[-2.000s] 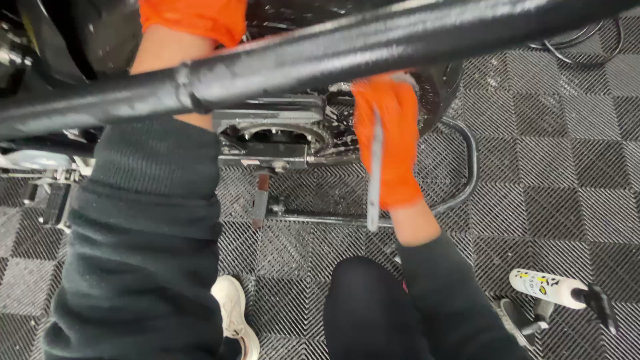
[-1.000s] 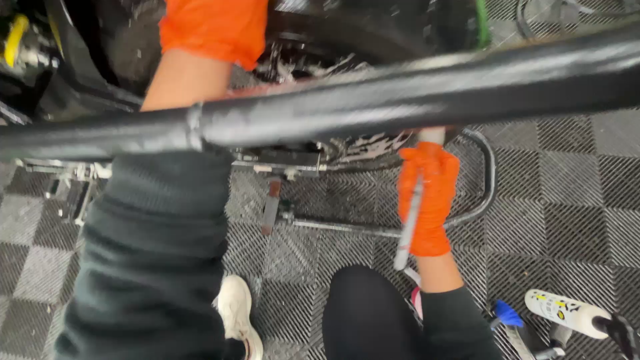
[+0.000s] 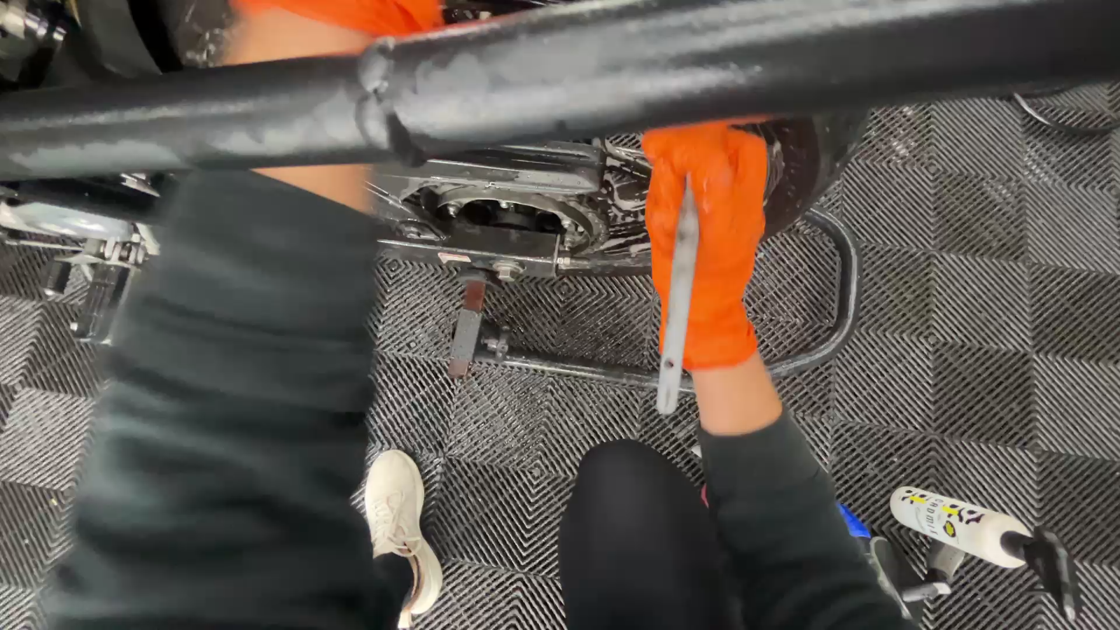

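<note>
My right hand, in an orange glove, is closed around a long tool whose grey handle sticks out below the fist. Its working end is hidden under the black tube that crosses the view. The fist is beside the wet, foamy wheel of a motorcycle, near the swingarm with its round axle opening. At the upper left, my left hand, also gloved in orange, reaches past the tube; its fingers are out of frame, so what it touches is hidden.
A black paddock stand loops around the wheel close to the floor. A white spray bottle lies at the lower right beside a dark tool with a blue part. A footpeg juts out at the left. A cable or hose lies at the upper right.
My right hand, with the tool in it, was lower beside the wheel's edge one second ago and is now nearer the axle opening. The view has shifted somewhat.
</note>
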